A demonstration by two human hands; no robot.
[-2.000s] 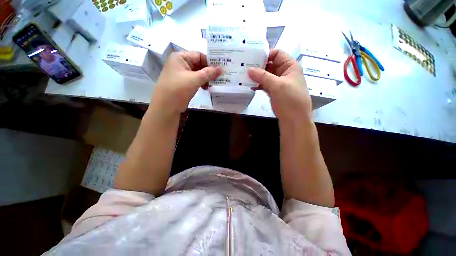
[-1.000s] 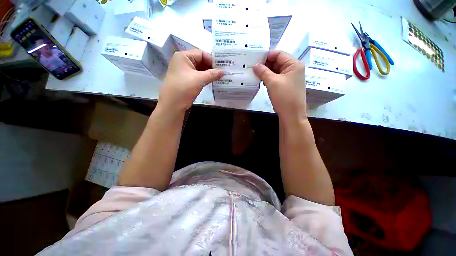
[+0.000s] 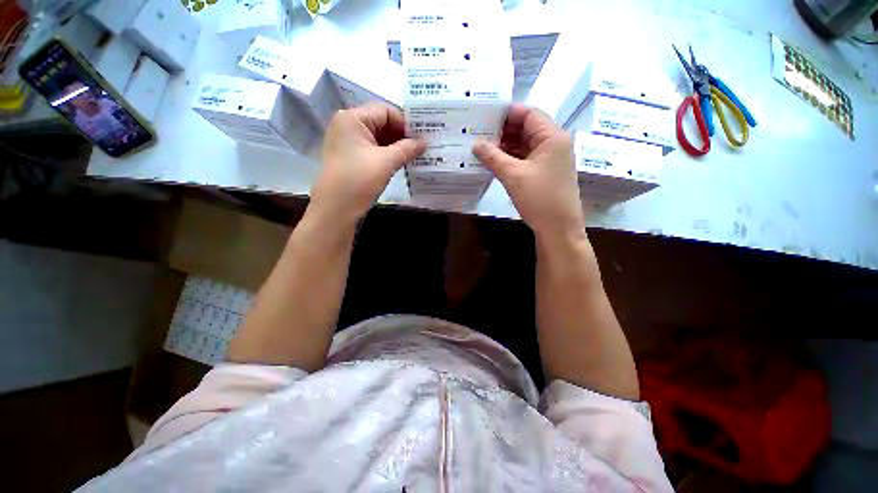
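Note:
A white label strip (image 3: 454, 85) with repeated black text lies over the front of a white product box (image 3: 447, 185) at the bench's front edge. My left hand (image 3: 364, 154) pinches the strip's left edge between thumb and fingers. My right hand (image 3: 531, 159) pinches its right edge. The fingertips behind the strip are partly hidden. I cannot tell whether the strip's lower end touches the box. White cartons (image 3: 618, 161) are stacked at the right, and more cartons (image 3: 241, 108) stand at the left.
A lit smartphone (image 3: 89, 98) lies at the left. Red-handled and blue-and-yellow-handled pliers (image 3: 710, 104) and a gold seal sheet (image 3: 814, 81) lie at the right. A kettle (image 3: 836, 15) is at the far right. A shipping carton of white boxes (image 3: 207, 318) is below the bench.
The strip and both hands have come down slightly onto the front box, and the strip looks flatter against it. The view has shifted a little. Both hands keep their pinch.

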